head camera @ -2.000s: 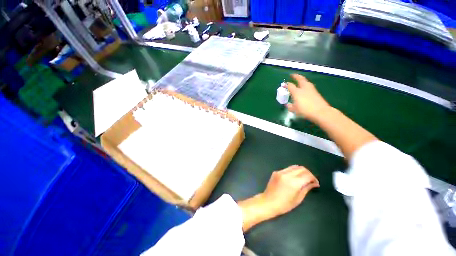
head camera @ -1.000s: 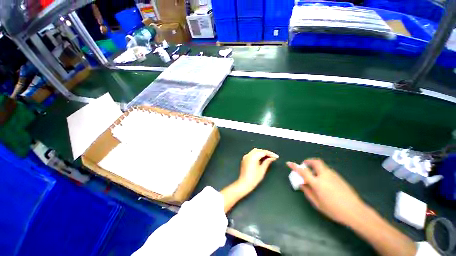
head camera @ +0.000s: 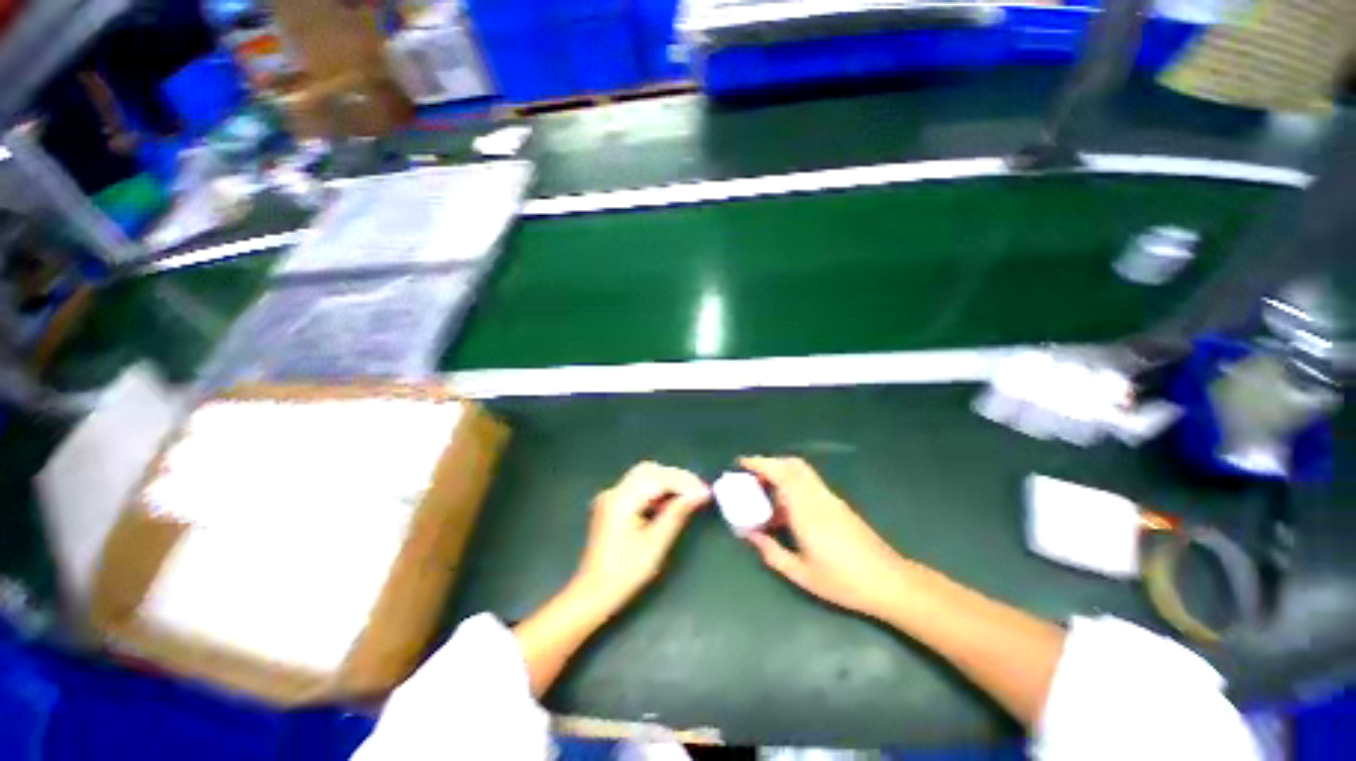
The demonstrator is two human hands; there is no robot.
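My right hand (head camera: pixel 815 535) holds a small white dropper bottle (head camera: pixel 742 503) over the dark green bench, its nozzle end towards my left hand. My left hand (head camera: pixel 637 538) is just left of the bottle, thumb and fingertips close together near the bottle's tip; blur hides whether they touch it or hold anything. The open brown carton (head camera: pixel 473 491) at the left holds white contents, with a gap along its left side.
A white board (head camera: pixel 92 473) leans at the carton's left. The plastic-wrapped stack (head camera: pixel 365 275) lies behind it. At right are white bottles (head camera: pixel 1059 394), a white square pad (head camera: pixel 1081 525), a tape ring (head camera: pixel 1190 587) and a blue tray (head camera: pixel 1212 424). A white item (head camera: pixel 1157 254) is on the conveyor.
The view has turned right. My right hand has brought the bottle from the conveyor to my left hand, and the two are now closer together. A white item shows on the belt at right.
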